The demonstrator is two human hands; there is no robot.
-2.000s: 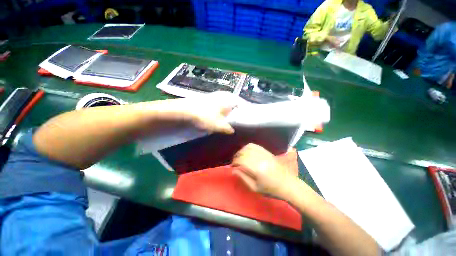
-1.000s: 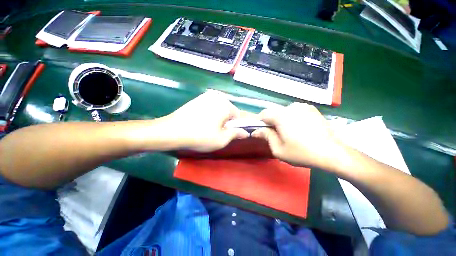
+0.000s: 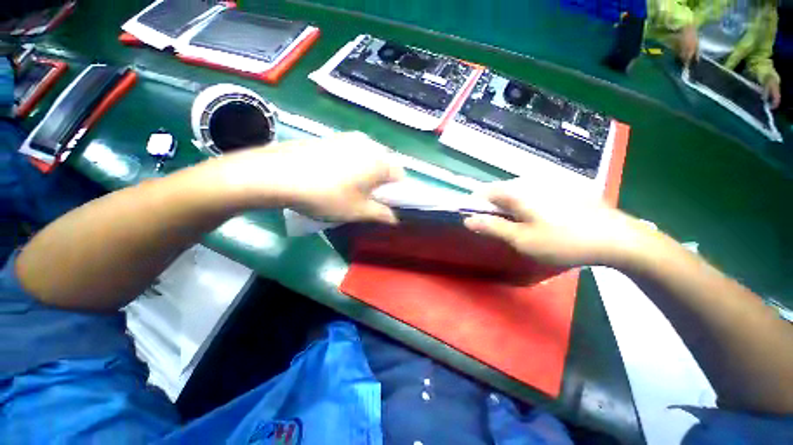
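A dark laptop unit (image 3: 435, 246) stands tilted over a red pad (image 3: 487, 322) at the bench's near edge, its dark face towards me. A white protective sheet (image 3: 426, 195) shows along its top edge and at its left side. My left hand (image 3: 335, 178) grips the top edge on the left, thumb on the near side. My right hand (image 3: 556, 228) grips the same edge further right. The fingers behind the unit are partly hidden.
Two open laptop bases (image 3: 404, 78) lie beyond my hands. Closed units (image 3: 248, 35) lie at the back left. A round white device (image 3: 235, 122) stands beyond my left forearm. A white sheet (image 3: 648, 348) lies at right. White layers (image 3: 187, 304) fill a floor bin. A person (image 3: 739, 35) handles a panel.
My hands have moved apart along the top edge since one second ago, and more of the unit's dark face shows. The view has shifted, so the bench things appear further right.
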